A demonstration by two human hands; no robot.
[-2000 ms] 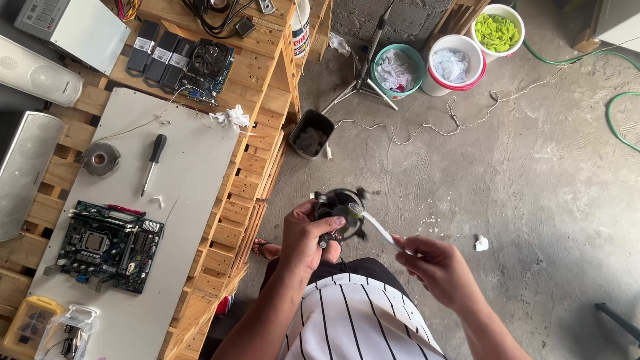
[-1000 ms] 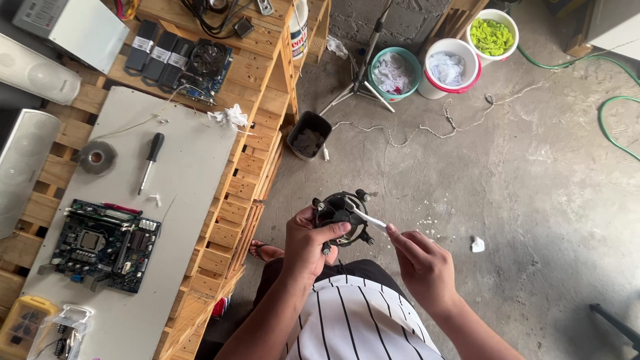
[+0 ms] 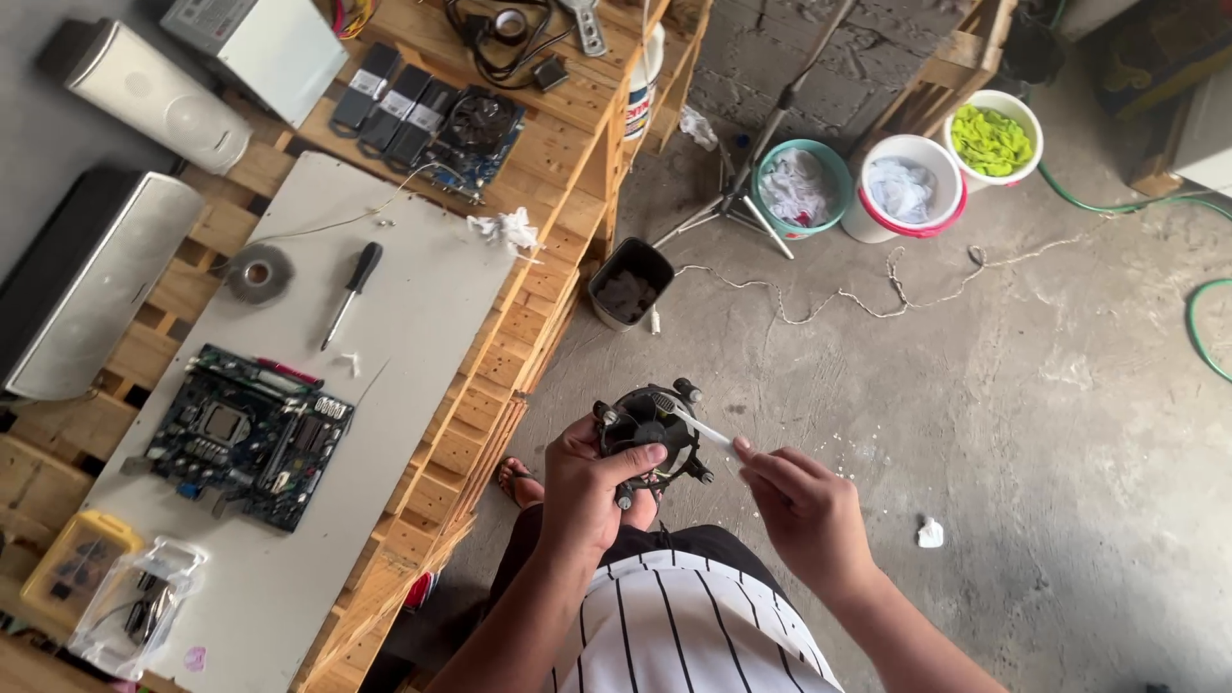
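My left hand [image 3: 597,481] grips a round black CPU cooler fan [image 3: 650,428] by its lower left side, thumb over the hub. The fan's frame has several legs with push-pin ends. A white toothbrush [image 3: 707,428] is in my right hand [image 3: 804,505], held by its handle, with the bristle head at the upper part of the fan blades. Both hands are above my lap, over the floor. On the grey board to the left lie a motherboard [image 3: 255,433] and a screwdriver [image 3: 353,294] with a black handle.
The grey board [image 3: 404,279] rests on a pallet-wood table with a roll [image 3: 259,275], a yellow case [image 3: 81,568] and two speakers. A dark bin [image 3: 630,284] stands beside the table. Behind it are a tripod stand [image 3: 760,144] and several buckets [image 3: 807,190]. A rope [image 3: 818,310] crosses the concrete floor.
The toothbrush head has moved over the fan, and my right hand has moved slightly with it. My left hand keeps its hold on the fan.
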